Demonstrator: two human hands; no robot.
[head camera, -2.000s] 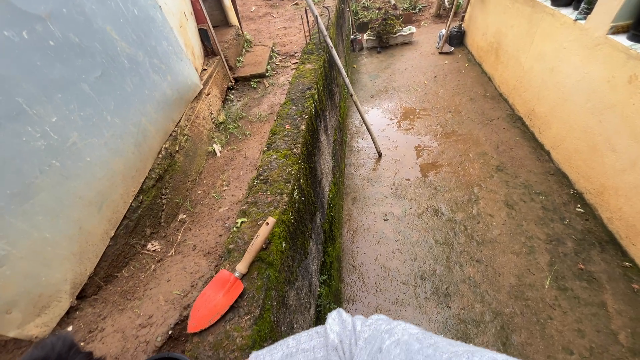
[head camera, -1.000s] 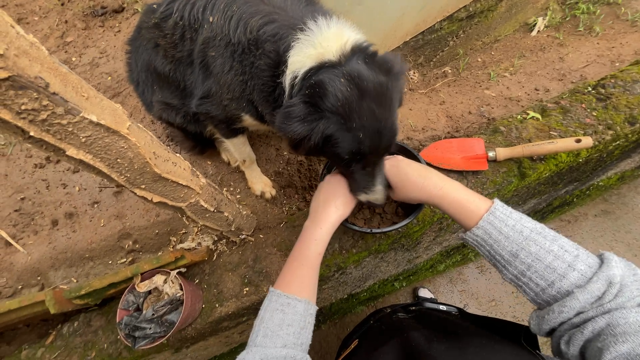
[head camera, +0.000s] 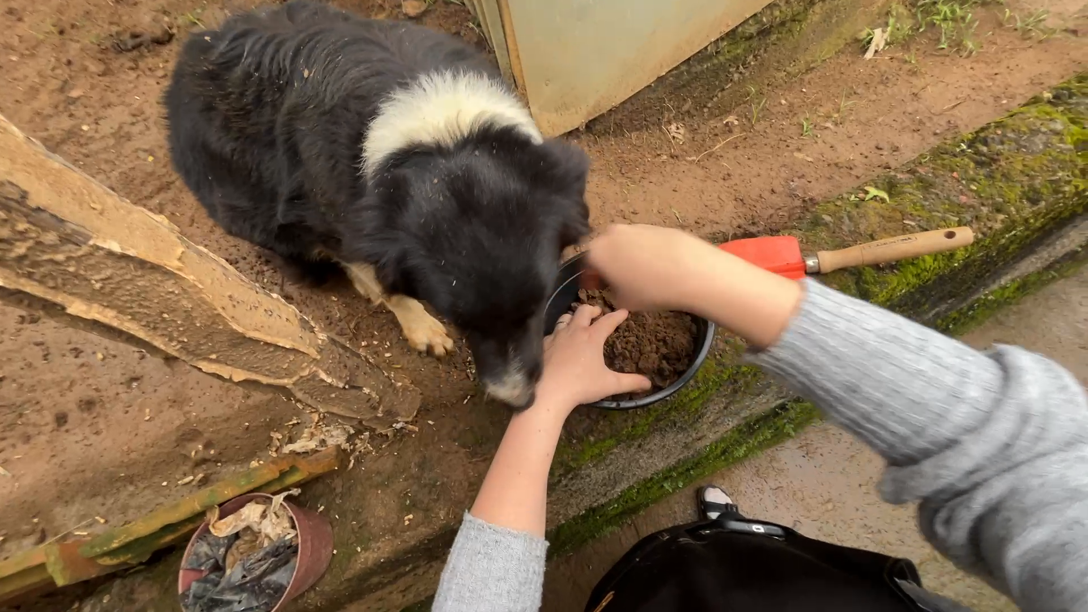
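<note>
A round black pot (head camera: 702, 350) of crumbly brown soil (head camera: 653, 342) stands on the mossy wall top. My left hand (head camera: 586, 357) lies across its near left side, fingers spread on the rim and soil, holding nothing. Blurred by motion, my right hand (head camera: 642, 265) is over the far side of the pot, its fingers bent toward the soil; whether it holds anything cannot be seen. Behind it lies a hand trowel (head camera: 892, 251) with an orange blade and wooden handle, its blade tip hidden by that hand. The dog's muzzle touches or nearly touches my left wrist.
A black dog (head camera: 323, 127) with a white neck band sits close at the left. A rough wooden post (head camera: 170, 280) slants in front of it. At the lower left is a reddish pot (head camera: 314, 552) with dark plastic and dry scraps. The mossy wall (head camera: 977, 187) runs to the upper right.
My left hand has spread its fingers over the pot's near left side, and my right hand has lifted somewhat. The dog's muzzle has moved from over the pot to my left wrist. The view swung greatly earlier.
</note>
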